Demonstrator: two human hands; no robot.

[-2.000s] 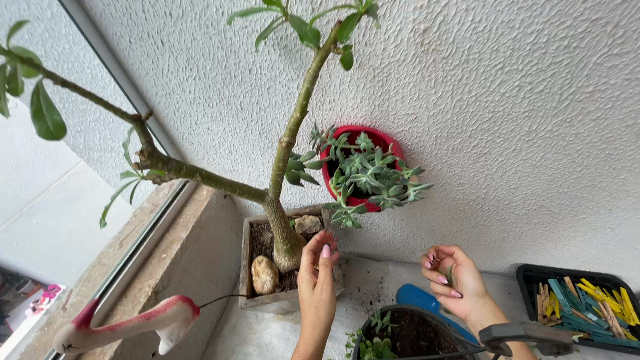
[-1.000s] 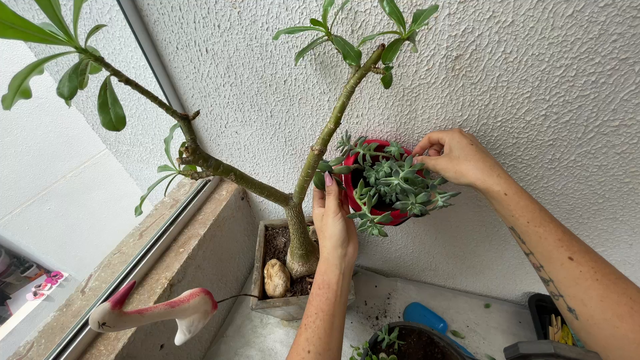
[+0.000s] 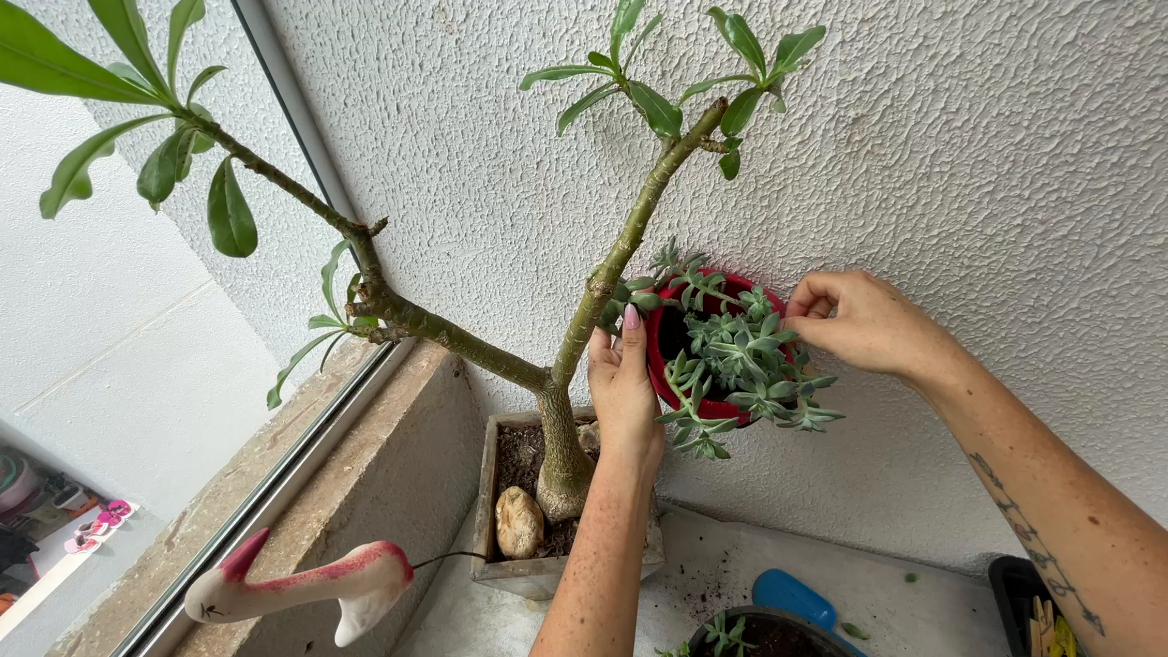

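A red pot (image 3: 660, 365) holding a grey-green succulent (image 3: 744, 351) is against the textured white wall. My left hand (image 3: 628, 388) is at the pot's left side, its thumb by the rim and a trailing stem; its other fingers are partly hidden. At the right rim, my right hand (image 3: 853, 319) has its fingertips pinched together beside the succulent's leaves. Whether either hand grips the pot or a stem cannot be told. Just left of my left hand rises the thick trunk of a branching potted plant (image 3: 564, 456), in a square planter (image 3: 529, 570) with stones on its soil.
A painted bird ornament (image 3: 301, 584) sticks out at lower left by the window ledge (image 3: 392, 484). Below are a dark pot of soil (image 3: 698, 639), a blue scoop (image 3: 794, 595) and scattered soil. A black tray (image 3: 1004, 593) with wooden and yellow clothespins or sticks stands at lower right.
Two seconds ago both hands were below the red pot, apart from it; they have since moved up to its two sides. Since one second ago they have stayed about there.
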